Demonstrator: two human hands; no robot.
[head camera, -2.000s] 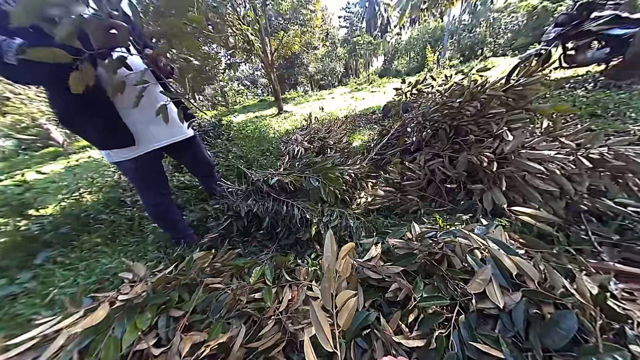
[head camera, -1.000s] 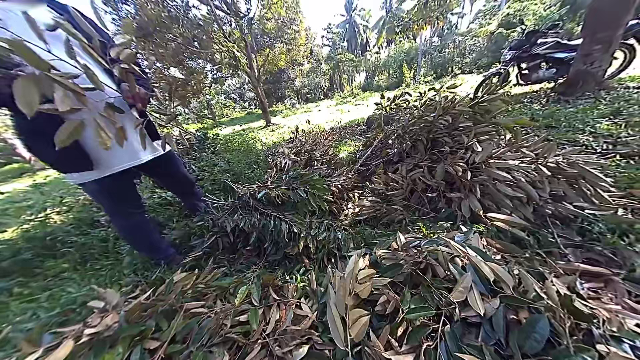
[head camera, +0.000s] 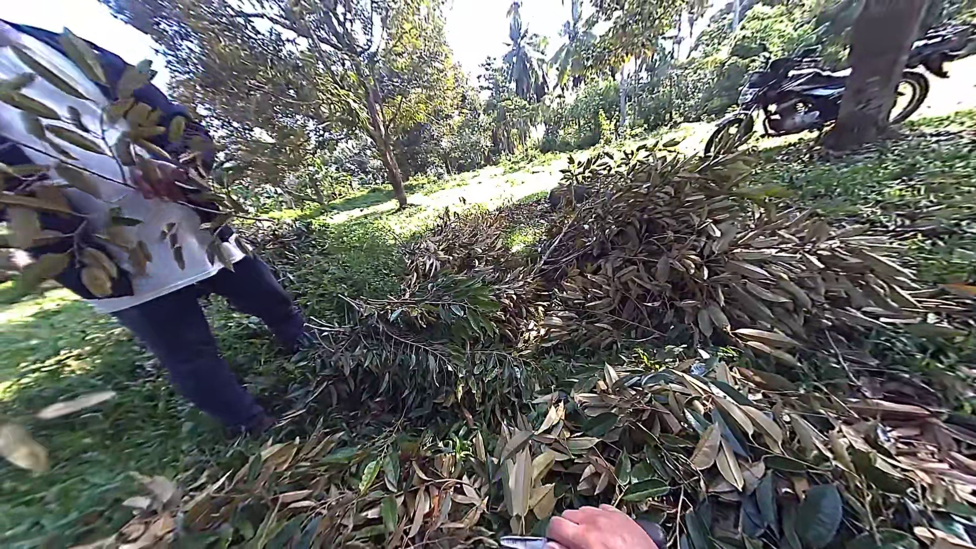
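Note:
At the bottom edge of the head view, one hand of mine (head camera: 598, 528) is partly in the frame, right of centre, and seems to be my right hand. Its fingers are curled around a metallic object (head camera: 524, 542), of which only a short grey end shows; its kind cannot be told. Just beyond the hand lie cut leafy branches (head camera: 526, 473) with brown and green leaves. My left hand is out of view.
A larger heap of cut branches (head camera: 656, 259) lies ahead. At left a person (head camera: 191, 343) in dark trousers stands behind a leafy branch (head camera: 99, 183). Beyond are a slim tree (head camera: 385, 145), a thick trunk (head camera: 877, 72) and a parked motorcycle (head camera: 797, 99).
My hand with the metallic object has come into view at the bottom edge. The view has tilted up a little, showing more of the motorcycle and trees.

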